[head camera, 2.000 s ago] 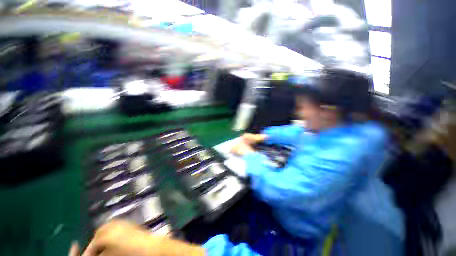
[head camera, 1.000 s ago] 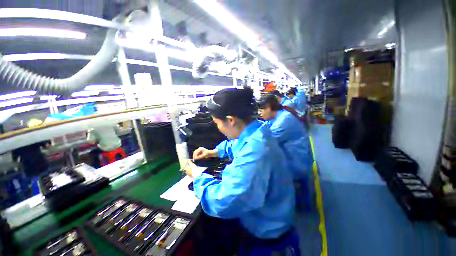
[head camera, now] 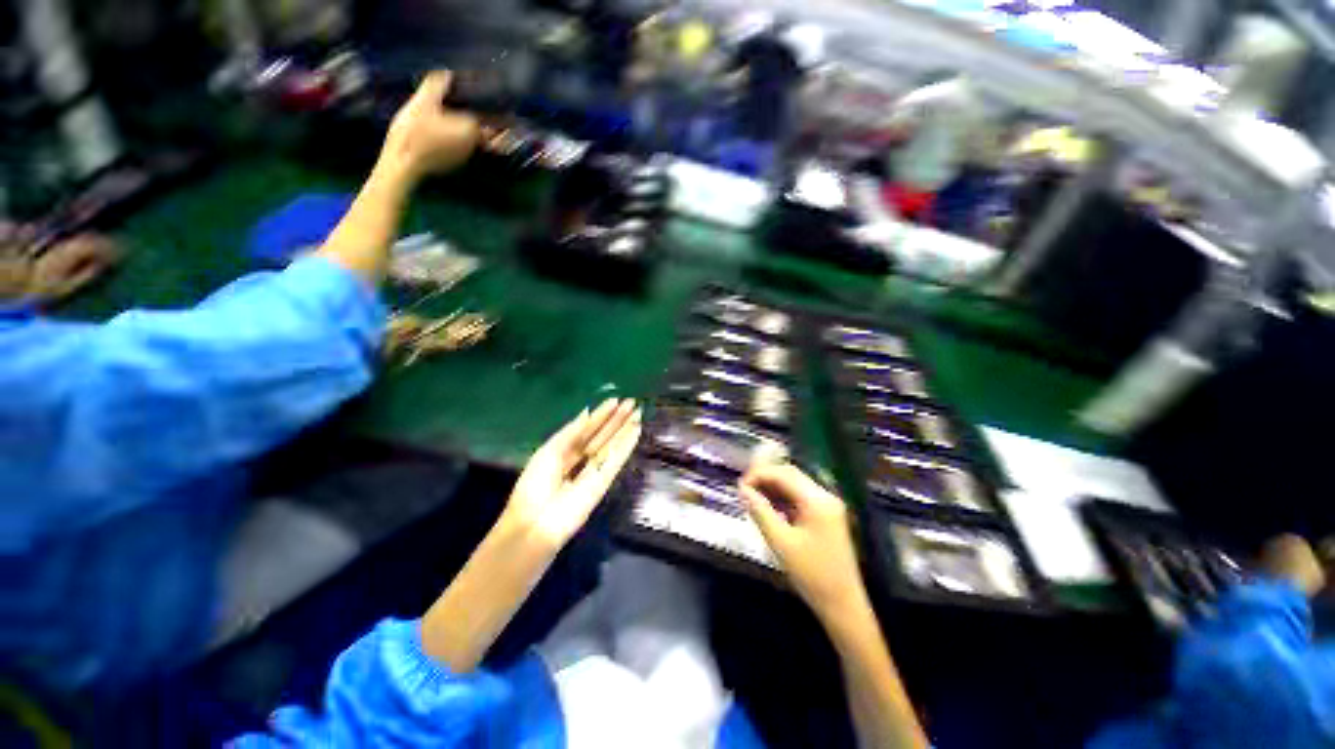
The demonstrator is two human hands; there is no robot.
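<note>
My left hand (head camera: pixel 574 476) is palm up with its fingers extended, left of the near foam carrier tray; blur hides whether small parts lie in the palm. My right hand (head camera: pixel 798 520) is over the tray's right side, with thumb and fingertips close together near a unit; whether they pinch a part cannot be seen. The black foam carrier tray (head camera: pixel 668 543) holds several silver-white phone units (head camera: pixel 709 515) in a row. A second black tray (head camera: pixel 873 544) with similar units lies to its right.
A neighbour's blue sleeve (head camera: pixel 191 366) and arm reach across at left. A pale strip pile (head camera: pixel 439 334), a blue bin (head camera: pixel 297 227) and a clear bag (head camera: pixel 432 264) lie near it. White paper (head camera: pixel 1057 534) and another person's sleeve (head camera: pixel 1262 644) are at right. Stacked trays (head camera: pixel 597 234) stand farther back.
The view has swung from the aisle and right-hand neighbour back to the bench. Both my hands are now in view over and beside the near tray; the left neighbour's arm now shows.
</note>
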